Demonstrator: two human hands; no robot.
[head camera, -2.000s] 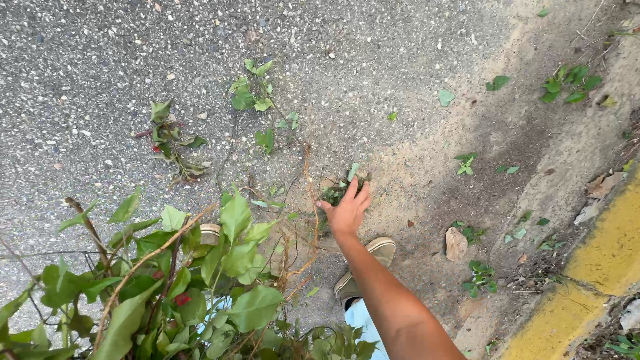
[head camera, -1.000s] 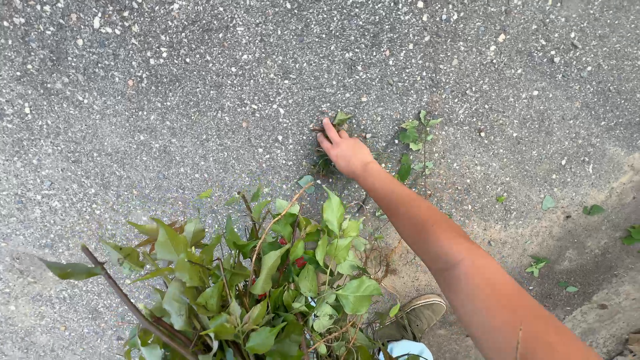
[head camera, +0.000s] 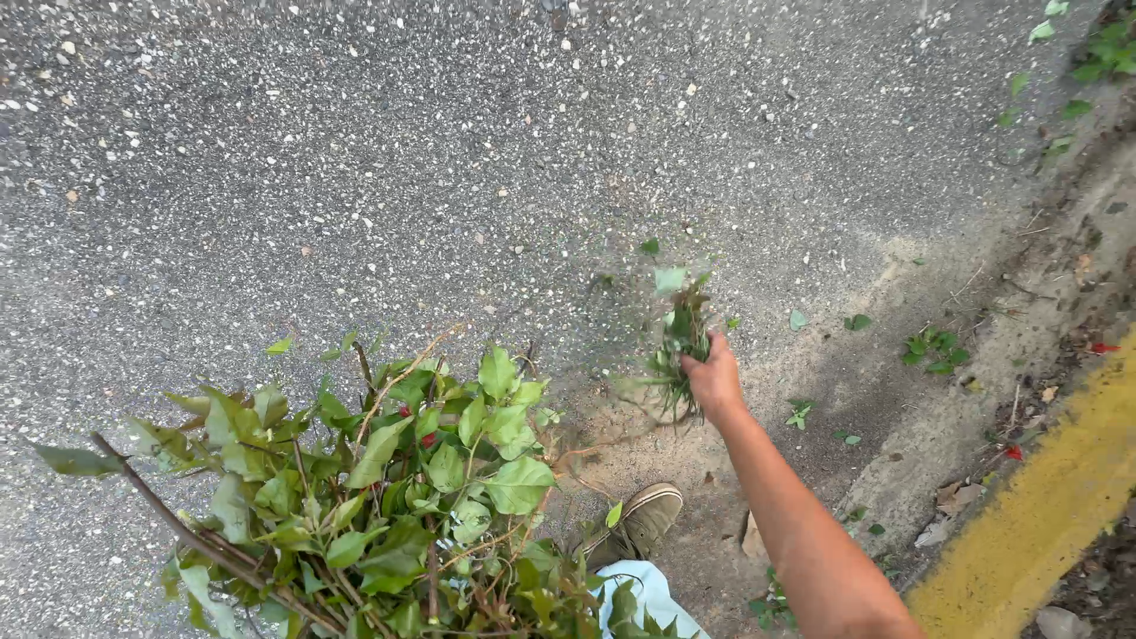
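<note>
My right hand (head camera: 714, 377) is closed around a small clump of green leaves and stems (head camera: 683, 333), which it holds over the pavement right of the big bundle. A large bundle of leafy cut branches (head camera: 382, 497), with a few red bits among the leaves, fills the lower left. A bare brown stem (head camera: 169, 524) sticks out of its left side. My left hand is not visible; whether it is behind the bundle cannot be told.
Rough grey asphalt (head camera: 355, 177) lies underfoot, with sandy soil along its edge. A yellow-painted curb (head camera: 1038, 497) runs along the lower right. My shoe (head camera: 639, 524) stands beside the bundle. A stone (head camera: 754, 537) and small weeds (head camera: 936, 349) lie nearer the curb.
A second ago my right hand was down at some leaves on the asphalt; now it grips a leafy clump. The loose sprigs seen near it earlier no longer lie there. The view has shifted.
</note>
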